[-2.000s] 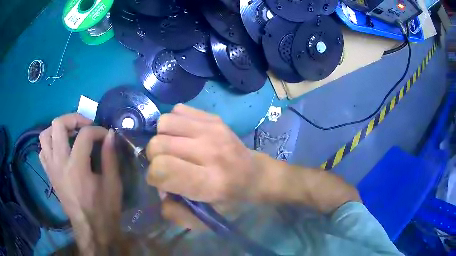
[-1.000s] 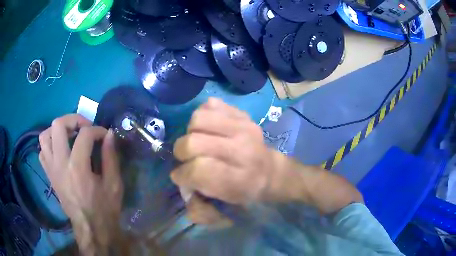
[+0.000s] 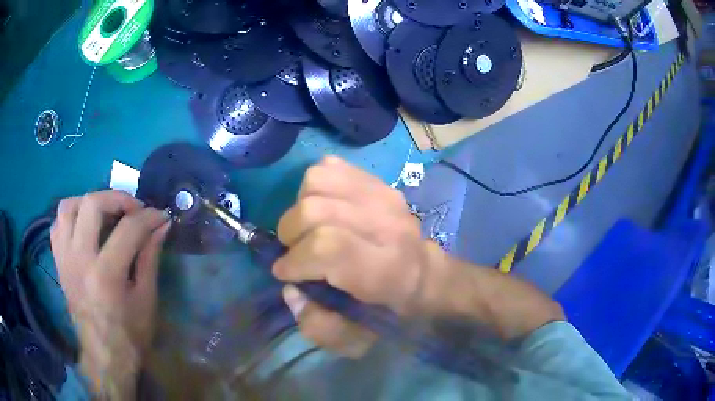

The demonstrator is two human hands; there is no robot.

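Note:
A black round speaker plate point(image 3: 169, 171) with a silver centre lies on the green bench in front of me. My left hand point(image 3: 110, 251) is at its left edge, thumb and fingertips together near the centre; what they pinch is too small to tell. My right hand point(image 3: 353, 251) grips the soldering iron point(image 3: 249, 233) like a pen. The iron's tip points at the plate, just right of the silver centre; contact cannot be told. A black headband point(image 3: 31, 290) lies left of and partly behind my left hand.
A pile of black speaker plates point(image 3: 345, 98) lies beyond. A green solder spool point(image 3: 117, 33) and a small round metal-rimmed part point(image 3: 46, 127) are at the left. A white pad point(image 3: 124, 178) lies by the plate. Cardboard point(image 3: 470, 117), a blue tray point(image 3: 549, 28) and a black cord point(image 3: 580, 178) are right.
The whole view has shifted slightly. Compared with two seconds ago, my right hand and the iron have drawn back to the right from my left fingertips. My left hand keeps its pose at the plate.

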